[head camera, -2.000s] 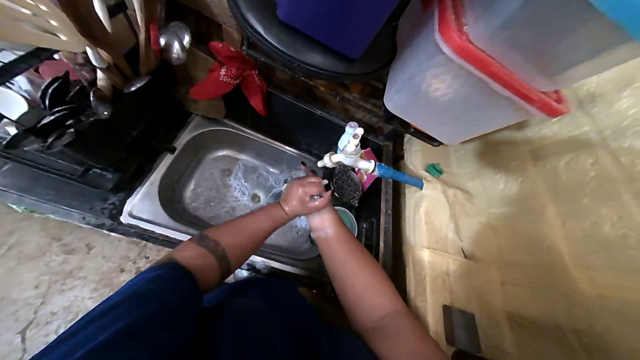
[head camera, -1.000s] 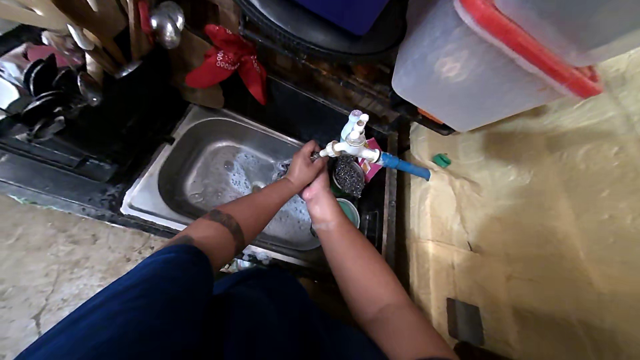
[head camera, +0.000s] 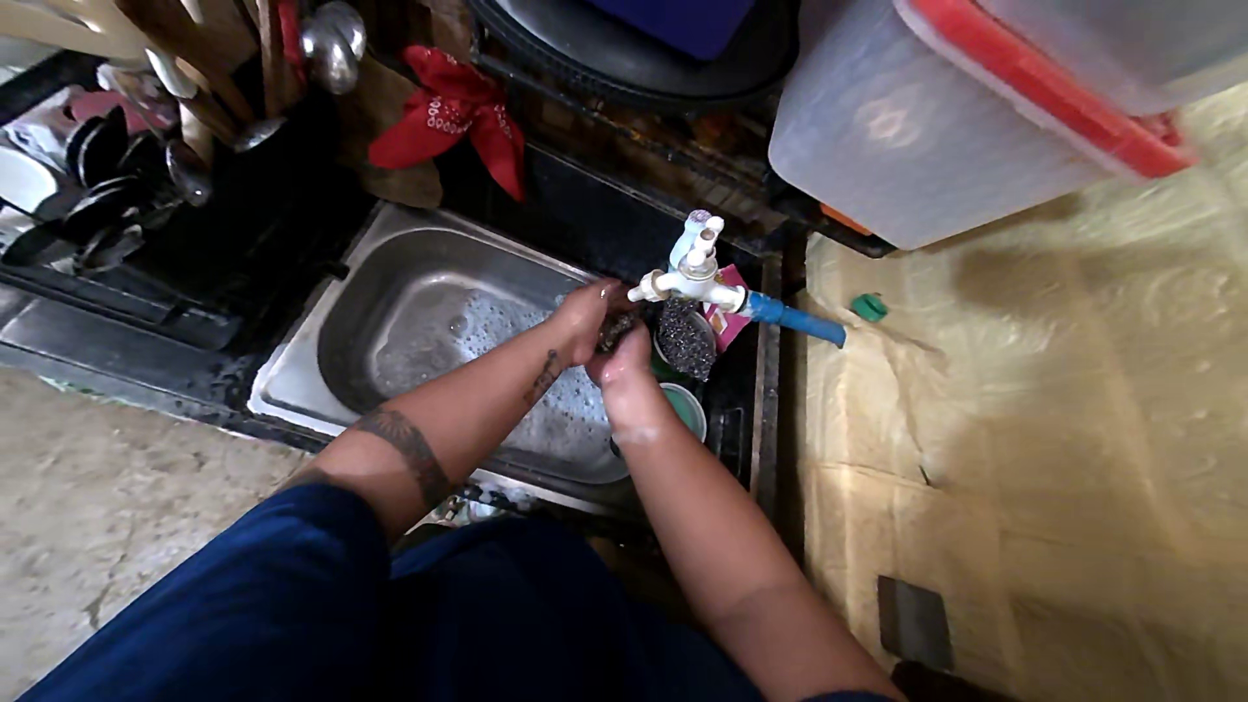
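Both hands meet under the spout of a white plastic tap (head camera: 694, 278), over the right end of a stainless steel sink (head camera: 336, 380). My left hand (head camera: 585, 317) curls in from the left, its fingers partly hidden below the spout. Palm up, my right hand (head camera: 624, 359) lies against it from below. Something dark and rough (head camera: 618, 330) shows between the palms; what it is cannot be told. Sudsy water (head camera: 502, 327) covers part of the sink's bottom. Just right of the hands, a grey metal scourer (head camera: 685, 338) sits on a round container. Suds streak the right wrist.
A green-lined tub (head camera: 685, 408) stands beside the right forearm. Blue pipe (head camera: 795, 319) joins the tap to the sheet-covered wall. Behind hang a red bandana (head camera: 453, 122) and a black round basin (head camera: 634, 58). Utensils and a dish rack (head camera: 117, 292) stand left; a clear plastic bin (head camera: 907, 127) is upper right.
Since two seconds ago, both hands have moved up closer to the tap's spout. The left hand no longer lies over the right; the palms have turned, and something dark now shows between them.
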